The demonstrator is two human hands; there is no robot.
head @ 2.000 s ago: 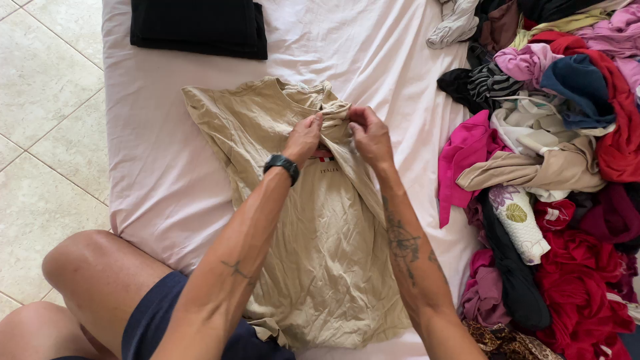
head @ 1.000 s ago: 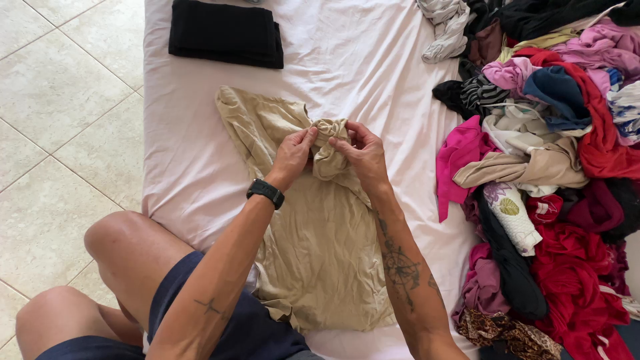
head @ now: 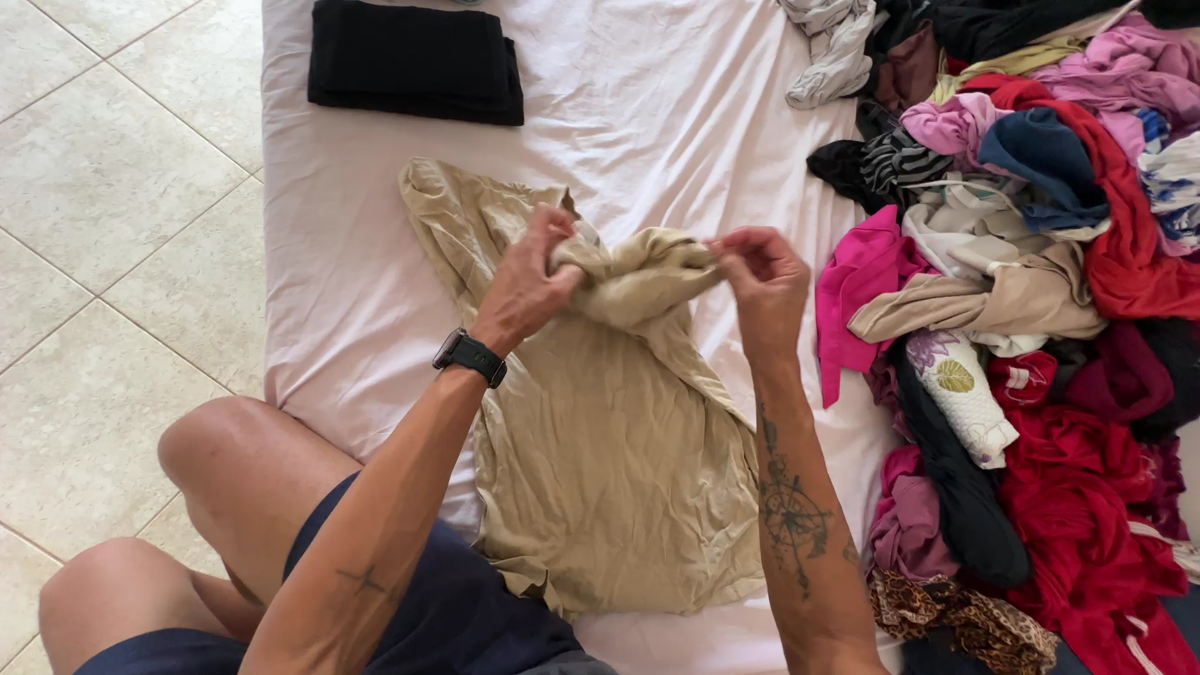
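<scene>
A beige T-shirt [head: 619, 469] lies crumpled on the bed in front of me, its lower part spread toward my lap. My left hand [head: 534, 281], with a black watch on the wrist, pinches bunched fabric near the collar. Between my two hands the upper part of the shirt is gathered and slightly blurred. My right hand [head: 764, 277] grips the right end of that bunch between thumb and fingers. One sleeve stretches out flat to the upper left. The shirt's printed front is hidden.
A folded black garment [head: 412, 66] rests on the pale pink sheet [head: 647, 122] at the upper left. Along the right side lies a large pile of mixed clothes [head: 1078, 450]. Tiled floor [head: 122, 234] borders the bed on the left, and my bent legs are at lower left.
The collar area, laid out with its print partly showing two seconds ago, is now bunched up and the print is covered. My right hand has moved right, away from my left, with fabric stretched between them.
</scene>
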